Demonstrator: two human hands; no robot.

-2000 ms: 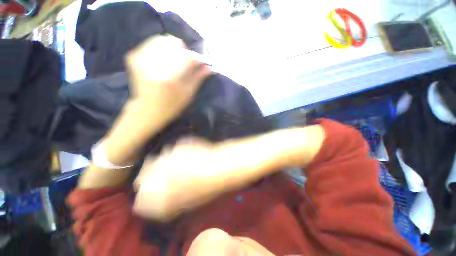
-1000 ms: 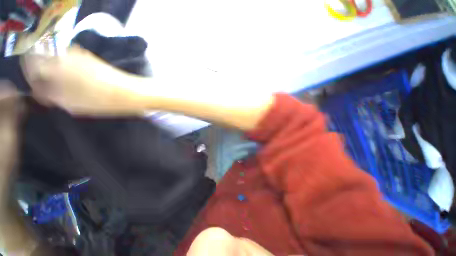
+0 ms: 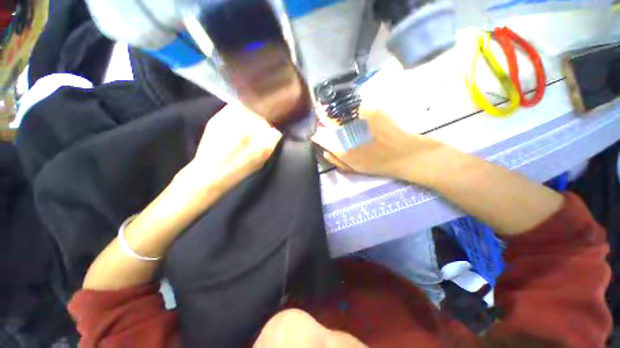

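A black garment [image 3: 251,231] hangs from the needle area over the table's front edge into the lap, with more of it spread to the left. The white sewing machine head [image 3: 262,61] stands above it and hides the needle. My left hand [image 3: 234,143] grips the garment just left of the needle area, its fingertips partly hidden by the head. My right hand [image 3: 374,146] is right of the needle area, partly behind a grey ribbed knob [image 3: 355,134] with a dark spring; its fingertips point at the garment's edge, and whether they hold it is unclear.
Scissors with yellow and red handles [image 3: 506,71] lie right of the machine, with a dark phone-like rectangle [image 3: 598,76] beyond. A printed scale [image 3: 387,204] runs along the table's front edge. A blue basket [image 3: 479,248] and black and white pieces are below at right.
The view has moved to the machine head. Both hands have moved from the loose garment at the left to either side of the needle area, and the garment now lies under the head.
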